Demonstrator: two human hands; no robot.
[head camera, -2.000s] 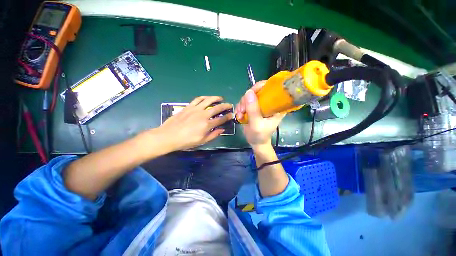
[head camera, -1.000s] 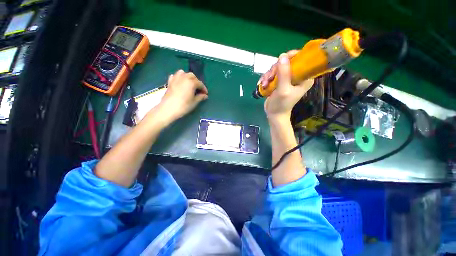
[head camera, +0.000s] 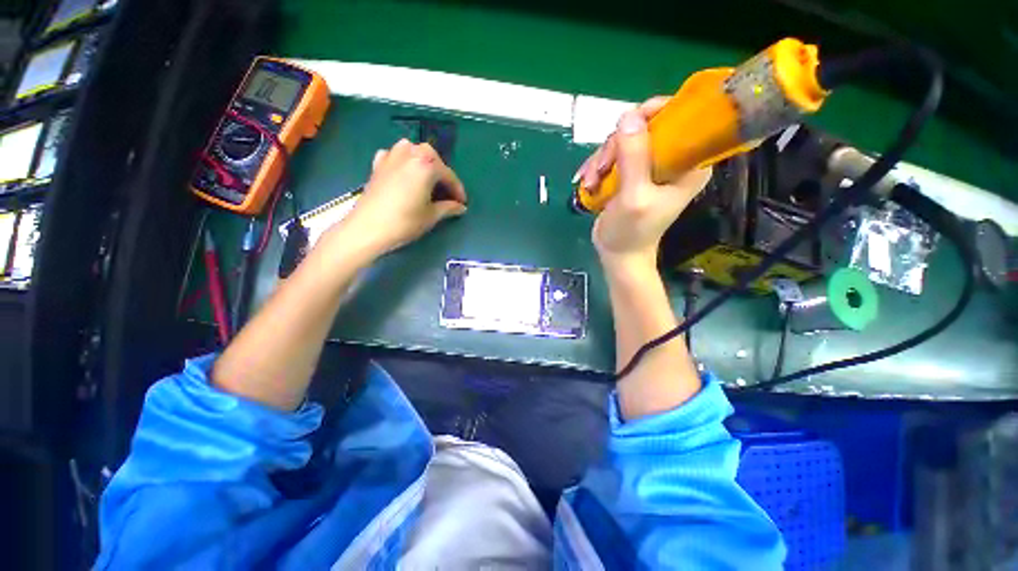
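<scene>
My right hand (head camera: 639, 199) is closed around a yellow-orange electric screwdriver (head camera: 701, 121), raised above the bench, its black nose pointing down-left. My left hand (head camera: 415, 199) is over the second opened phone (head camera: 324, 220) and hides most of it. Its fingers are bent down, and I cannot tell if they hold anything. An opened smartphone (head camera: 508, 298) lies flat near the bench's front edge, with a silver-white battery in the middle and a black plate at its right end. Neither hand touches this phone.
An orange multimeter (head camera: 255, 134) with red and black probes (head camera: 217, 284) lies at left. Phone trays (head camera: 34, 145) stand at far left. A small white strip (head camera: 544, 190) lies mid-mat. A black box (head camera: 742, 259), green reel (head camera: 854, 298) and clear bag (head camera: 893, 251) are at right. A blue stool (head camera: 790, 491) is below.
My left hand has left the near phone and moved up-left over the other phone. My right hand has lifted the screwdriver off the near phone. The view has also shifted.
</scene>
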